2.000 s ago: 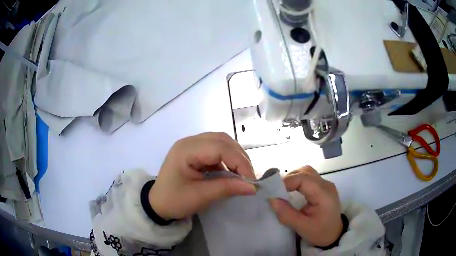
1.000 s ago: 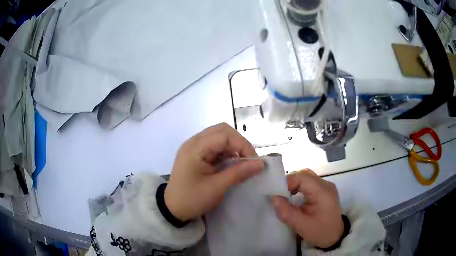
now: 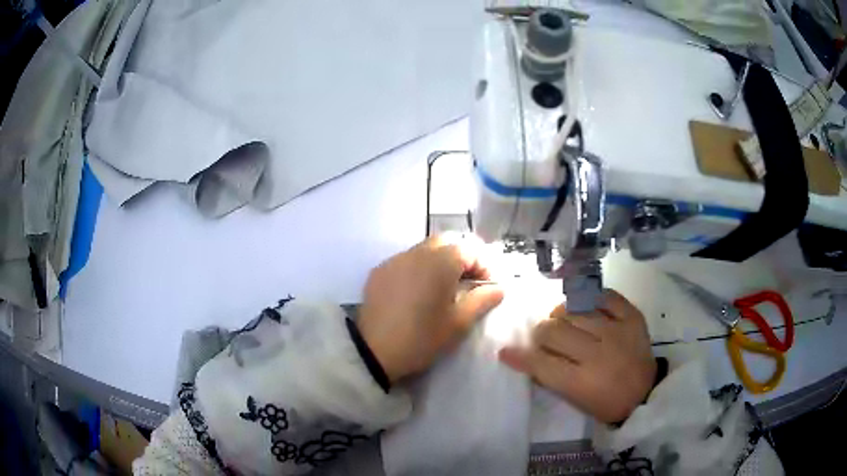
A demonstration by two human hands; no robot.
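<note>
A pale grey-white cut piece [image 3: 455, 409] hangs from my hands over the table's front edge. Its upper end lies at the front of the sewing machine [image 3: 520, 139], in bright glare, so I cannot tell whether it is under the presser foot. My left hand [image 3: 423, 311] pinches the piece's upper left edge between thumb and fingers. My right hand [image 3: 594, 358] lies on the upper right side of the piece, fingers bent, just below the machine head, slightly blurred. The needle is not clearly visible.
Scissors with red and orange-yellow handles [image 3: 757, 339] lie right of my right hand. A large pale panel [image 3: 306, 84] spreads behind, with a curled edge. A bundle of cut pieces [image 3: 46, 195] is at the left with blue [image 3: 84, 223] beside it. A black strap [image 3: 775, 167] and cardboard patch [image 3: 720, 153] are on the machine arm.
Both hands have moved forward to the machine with the piece, my right hand now just under the head. The view has shifted, so the machine and scissors appear lower and further left.
</note>
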